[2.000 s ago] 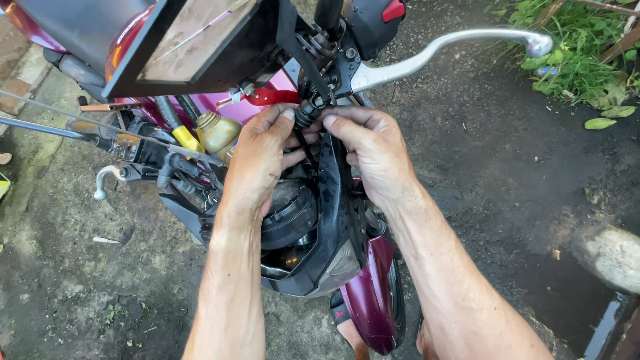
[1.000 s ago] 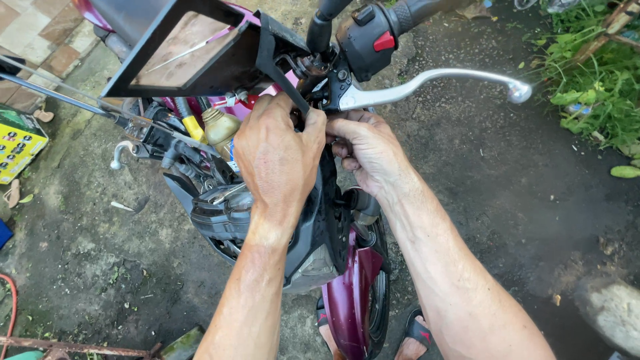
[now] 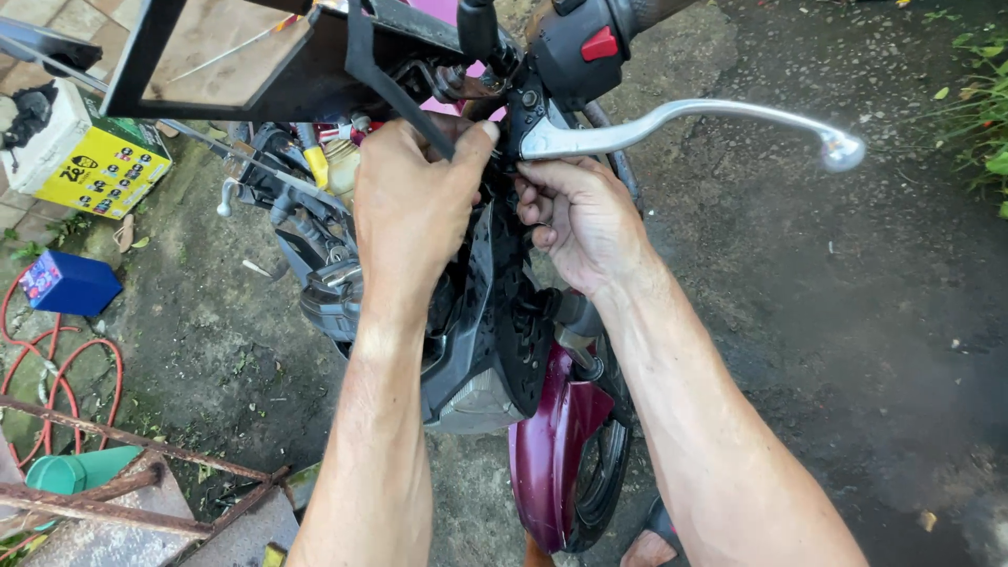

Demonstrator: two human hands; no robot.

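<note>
A motorcycle's front end lies under my hands. My left hand (image 3: 417, 197) is curled at the handlebar clamp, beside a black strap-like strip (image 3: 398, 94); what its fingertips touch is hidden. My right hand (image 3: 579, 213) pinches with thumb and finger just under the pivot of the silver brake or clutch lever (image 3: 685, 118); any small part between them cannot be made out. Above the lever sits the black switch housing (image 3: 575, 55) with a red switch (image 3: 599, 44). A black-framed panel (image 3: 228, 55) is at the upper left. Below hang the black headlight fairing (image 3: 480, 346) and the purple front fender (image 3: 551, 449).
On the left are a yellow-green box (image 3: 102, 165), a blue box (image 3: 71, 283), a red hose (image 3: 118, 370) and a rusty metal frame (image 3: 102, 429). Plants (image 3: 996, 118) grow at the right edge. A foot (image 3: 650, 547) shows near the front wheel.
My left hand has turned from a fingertip grip to back-of-hand up, at the clamp. My right hand now reaches under the lever's pivot. The view has shifted, showing more ground at left.
</note>
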